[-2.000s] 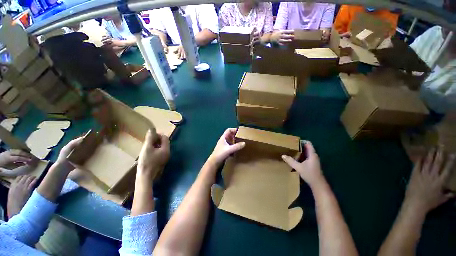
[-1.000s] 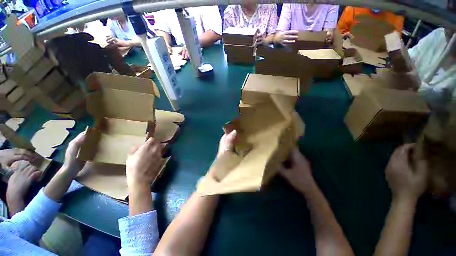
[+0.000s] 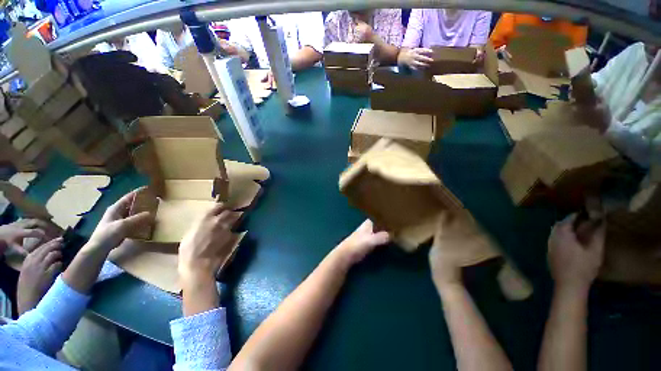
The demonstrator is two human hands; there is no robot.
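Observation:
A part-folded brown cardboard box (image 3: pixel 406 199) is held tilted above the green table, blurred by motion. Its curved flap shows at the upper left, and a loose flap with a rounded tab hangs at the lower right. My left hand (image 3: pixel 362 241) is at its lower left edge, fingertips against the cardboard. My right hand (image 3: pixel 446 250) grips its right part from below; some of the fingers are hidden or blurred. Behind it, a closed mailer box (image 3: pixel 393 127) sits on top of another box, which is mostly hidden.
At left, another person's hands hold an open tray (image 3: pixel 181 210) over flat blanks. At right, a hand (image 3: pixel 576 246) is near more cardboard, with closed boxes (image 3: pixel 558 159) behind. Two pale posts (image 3: pixel 239 105) stand beyond; several people sit across the table (image 3: pixel 304 174).
The box was low with its lid flap spread toward me, then was lifted and tilted; now it is turned, its loose flap swung to the lower right. My left hand has moved right, to its lower edge.

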